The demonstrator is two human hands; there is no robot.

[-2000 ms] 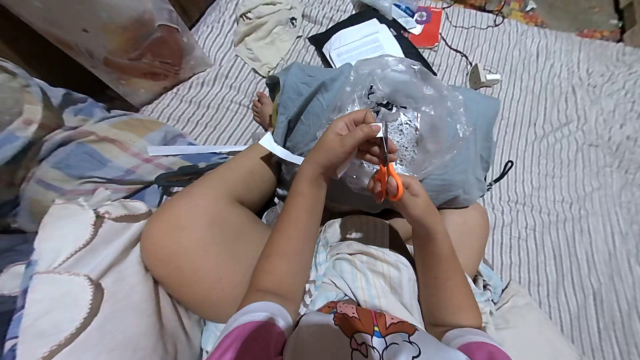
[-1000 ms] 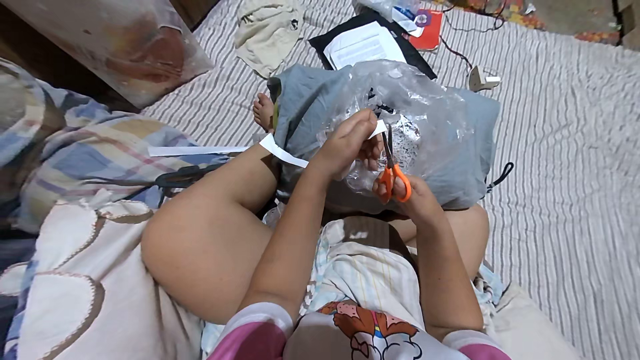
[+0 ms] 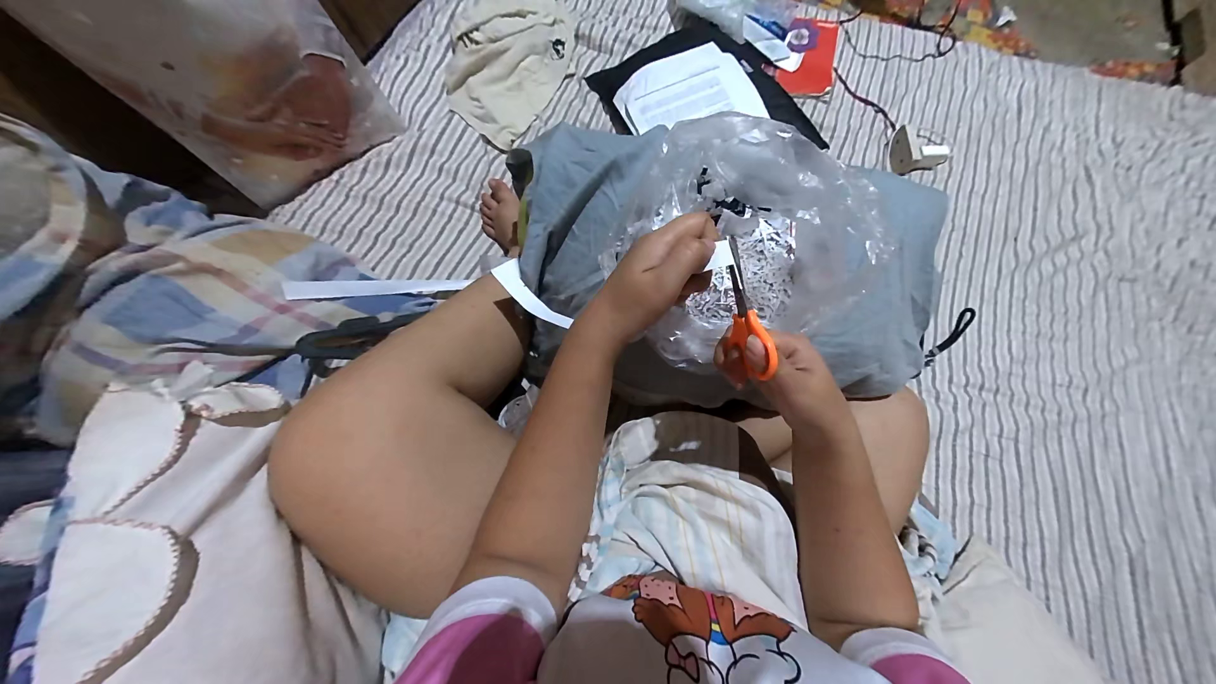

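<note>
My left hand (image 3: 660, 275) grips a narrow white paper strip (image 3: 721, 255), whose end sticks out past the fingers. In my right hand (image 3: 774, 366) are orange-handled scissors (image 3: 752, 344), their blades pointing away from me and touching the strip's end. Below both hands lies a clear plastic bag (image 3: 845, 223) holding many small paper shreds (image 3: 760, 285) and a few black bits. It rests on a grey cloth item (image 3: 589, 190) across my legs. Another length of white paper strip (image 3: 532, 296) curves over my left leg; whether it joins the held piece is hidden.
Ahead on the striped bedsheet (image 3: 1045, 285) are printed paper sheets (image 3: 689, 87) on a black pouch, a red booklet (image 3: 812, 66), a beige cloth (image 3: 503, 66) and a white plug adapter (image 3: 917, 152) with a cord. A plaid blanket (image 3: 218, 313) and a large plastic bag (image 3: 237, 95) are at left.
My left hand stays around the paper strip and my right hand on the scissors. The scissors have shifted slightly, and their blades now lie at the strip's end.
</note>
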